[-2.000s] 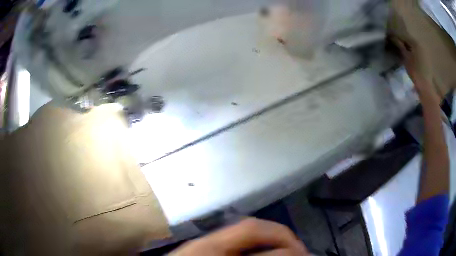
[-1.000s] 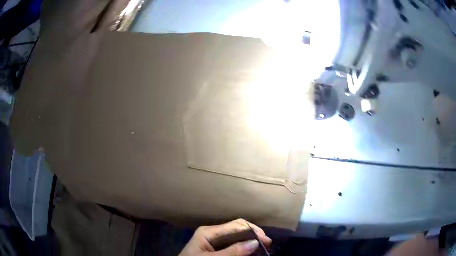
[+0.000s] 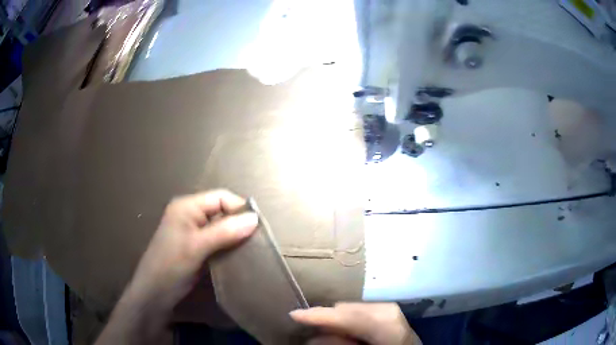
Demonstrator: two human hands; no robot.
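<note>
A large brown garment panel (image 3: 135,141) lies flat on the machine table, with a stitched pocket outline under the lamp glare. My left hand (image 3: 202,236) pinches one end of the top edge of a smaller brown patch pocket (image 3: 253,283), held above the panel. My right hand (image 3: 358,323) holds the other end of that edge, near the bottom of the picture and partly cut off. The pocket's lower part hangs between my hands. The sewing machine's presser foot area (image 3: 378,128) is at the panel's right edge, blurred by glare.
The white machine head (image 3: 432,40) stands at the upper right, over the pale bed (image 3: 473,256) with its long dark seam line. A clear plastic-wrapped strip (image 3: 132,44) runs along the table's left edge, partly under the panel. A pale piece (image 3: 30,296) is at lower left.
Both hands have come into fuller view, now holding the patch pocket stretched over the panel. The view has swung from the machine's right side to the panel, which now appears further left than a second ago.
</note>
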